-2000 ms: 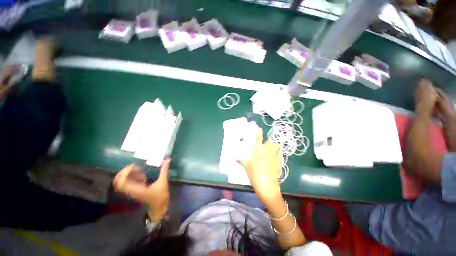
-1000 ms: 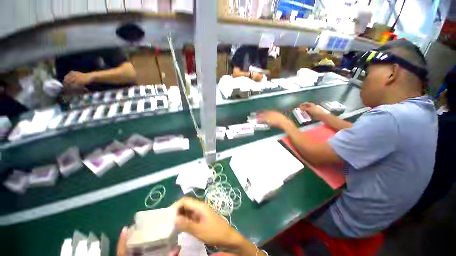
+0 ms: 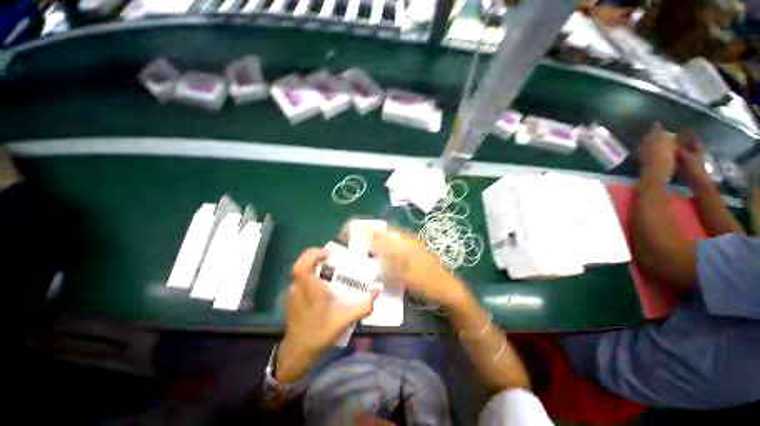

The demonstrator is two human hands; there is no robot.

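Note:
My left hand holds a white carton with black print facing up, over the bench's near edge. My right hand, blurred, is at the carton's upper right side; its fingertips are partly hidden. The carton-blank pile lies under and right of the held carton, partly covered by my hands. A row of erected cartons with raised pointed flaps stands on the green bench to the left.
Rubber bands lie right of my hands, below small white squares and the grey post. A larger blank stack lies right, beside the red mat and a neighbour's arms. Purple-panel cartons sit beyond the white strip.
Two seconds ago my left hand was empty and my right lay on the blanks; now a carton is in my hands. The view has swung back down from the raised look one second ago.

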